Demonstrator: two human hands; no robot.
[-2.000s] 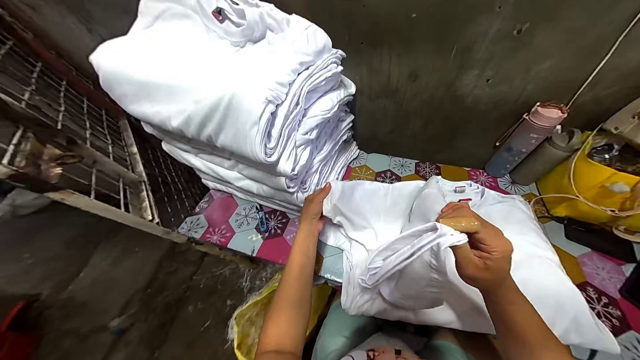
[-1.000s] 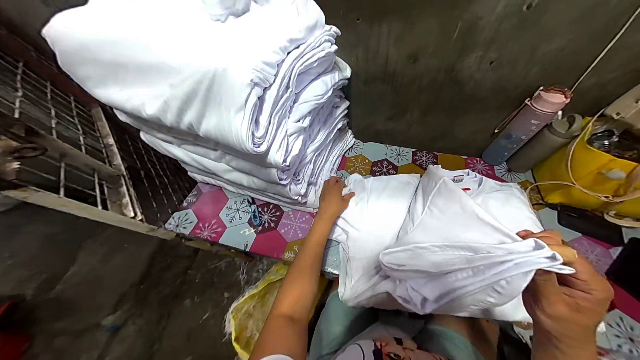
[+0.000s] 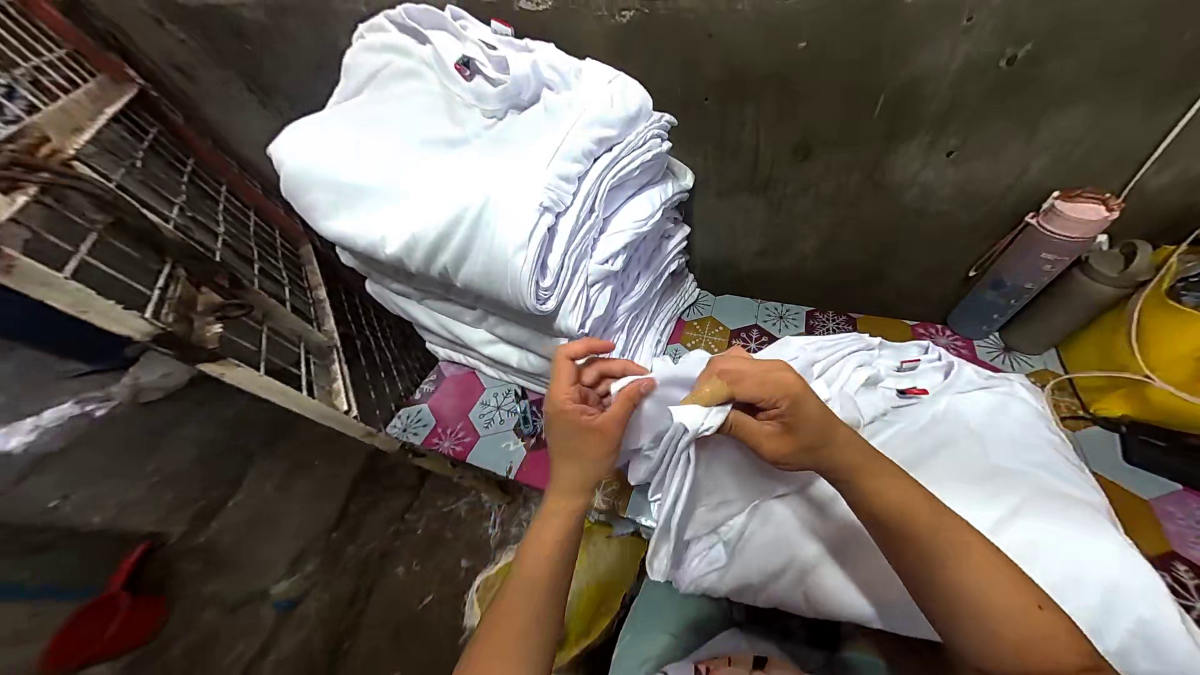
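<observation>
White shirts point(image 3: 956, 469) lie over my lap and the patterned bench, with small red tags at their collars. My left hand point(image 3: 591, 403) pinches a bit of the white cloth between thumb and fingers at the near side of the pile. Just right of it, my right hand point(image 3: 764, 408) grips a bunched part of the same cloth, its folds hanging below; a tan wrap is on one finger. Beyond my hands rises a tall stack of folded white shirts point(image 3: 450, 178), its layered edges facing right.
A metal grille point(image 3: 187, 216) stands at the left. Two bottles, one pink and blue point(image 3: 1036, 262), one grey point(image 3: 1078, 295), lean by the wall beside a yellow bag point(image 3: 1116, 366). A yellow sack point(image 3: 600, 581) is below the bench; a red dustpan point(image 3: 108, 623) lies on the floor.
My right hand has moved left from the far end of the lifted cloth, close to my left hand. The left hand has gone from resting flat to pinching cloth. The view has shifted.
</observation>
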